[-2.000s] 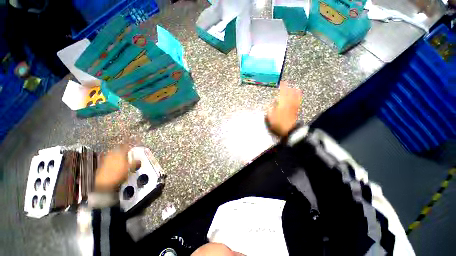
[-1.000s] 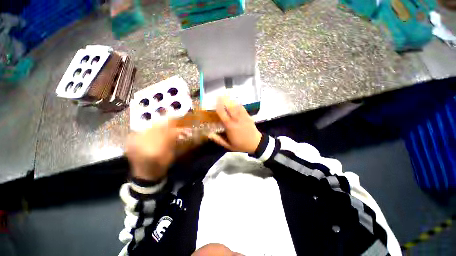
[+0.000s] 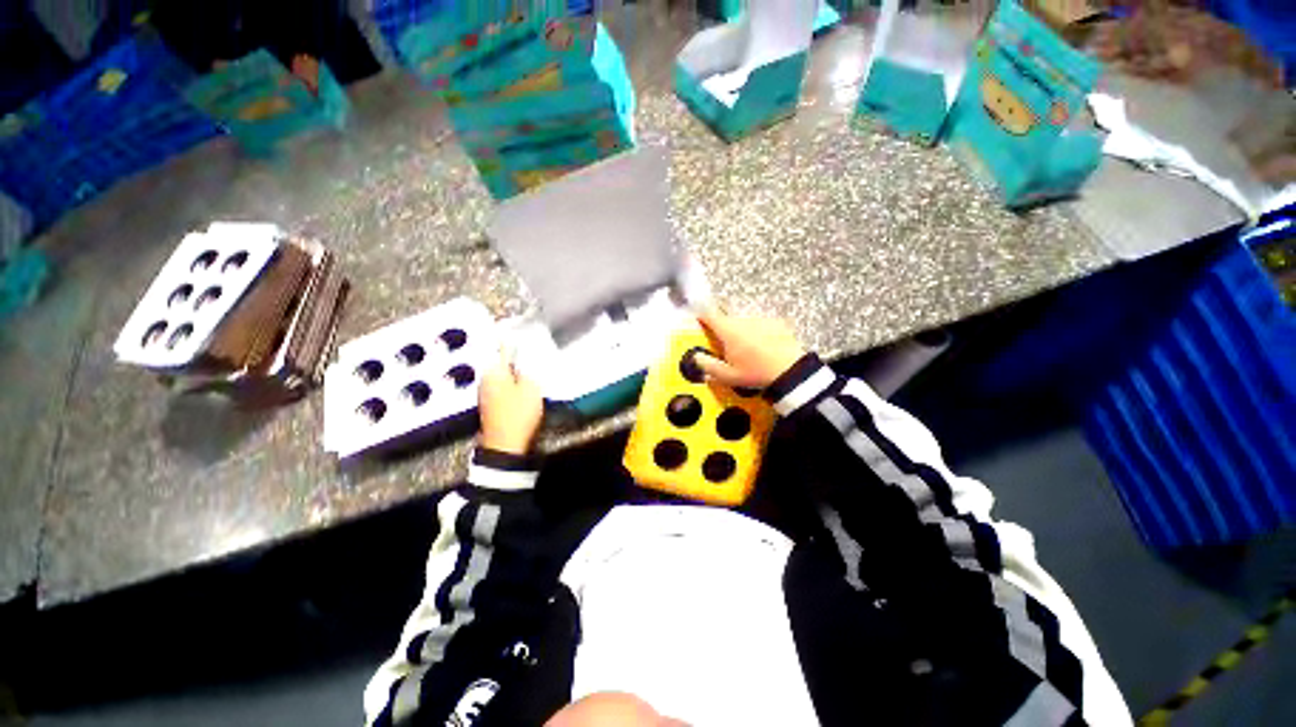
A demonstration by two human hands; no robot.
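Observation:
An open teal box [image 3: 604, 394] with a white inside stands at the bench edge in front of me, its greyish lid [image 3: 590, 234] up behind it. My right hand [image 3: 755, 345] holds a yellow insert tray [image 3: 698, 426] with six round holes at the box's right, over the edge. My left hand [image 3: 509, 408] is at the left side of the box, by its white side flap; whether it grips the flap is unclear. The near insert stack [image 3: 394, 355], white with dark holes, lies just left of my left hand.
A taller, leaning insert stack [image 3: 182, 315] stands further left. Teal printed boxes [image 3: 529, 119] are piled behind the lid. Open teal boxes [image 3: 743, 100] and a printed one [image 3: 1026, 117] stand at the rear right. A blue crate [image 3: 1208, 405] is at right below the bench.
The yellow insert has moved right and now shows its holed face, held by my right hand alone. My left hand has moved from the insert to the box's left side. The view has shifted.

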